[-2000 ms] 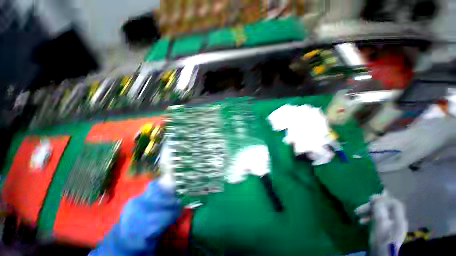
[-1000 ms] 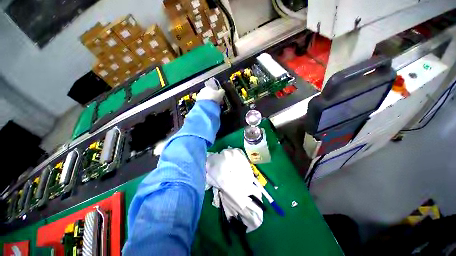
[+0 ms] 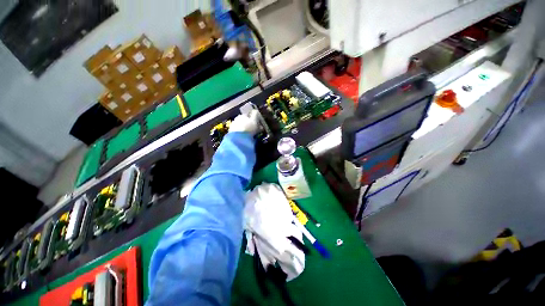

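Note:
One blue-sleeved arm reaches up from the lower left; I take it as my left. My white-gloved left hand [image 3: 244,123] grips a power board assembly [image 3: 221,131] by its pale heatsink on the black conveyor. The fingertips are partly hidden. My right hand is not in view. On the green mat [image 3: 352,269] beside the sleeve lie a crumpled white cloth or glove [image 3: 273,227], a yellow pen [image 3: 297,212] and a blue-ended marker [image 3: 320,247]. A white bottle with a raised round lid [image 3: 294,179] stands at the mat's edge.
More power boards sit on the conveyor at left [image 3: 118,194] and right [image 3: 299,104]. Another rests on a red pad [image 3: 132,281]. A dark-framed screen [image 3: 388,128] and white machine [image 3: 382,54] stand right. Another person's arm [image 3: 230,27] shows behind the line.
Since the earliest frame, my left hand has moved from the boards on the mat to the conveyor, and my right hand has left view. Over the last second, a person's arm has appeared behind the line.

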